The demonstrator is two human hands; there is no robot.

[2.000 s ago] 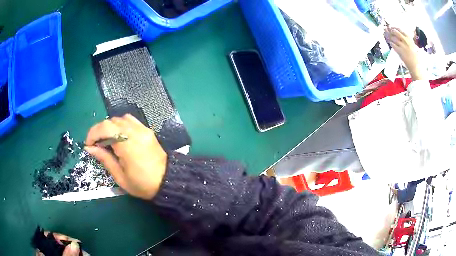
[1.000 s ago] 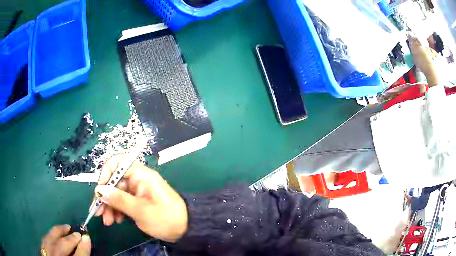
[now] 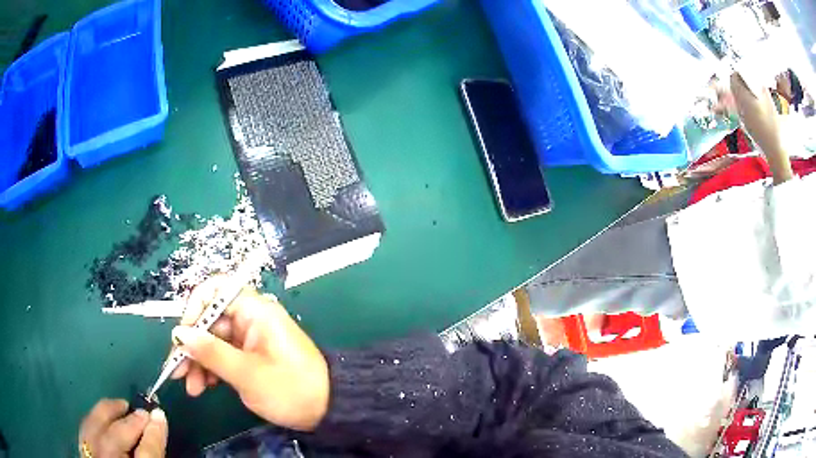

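My right hand holds silver tweezers with holes along the arms, pointing down and left. Their tips meet a small black workpiece between the fingertips of my left hand, which is cut off by the lower edge. Most of the workpiece is hidden by the fingers. The black sheet, with rows of tiny grey pieces on its upper part, lies above my right hand. A heap of loose black and white bits lies left of it, with a white strip along its lower edge.
Small blue bins stand at the upper left, one with black parts. Blue baskets stand at the top, the right one holding clear bags. A smartphone lies beside it. Another person's arm is at the upper right.
My right hand has moved from beside the dotted sheet down to my left hand, bringing the tweezer tips to the workpiece. The camera view has shifted, so the bench things appear further right.
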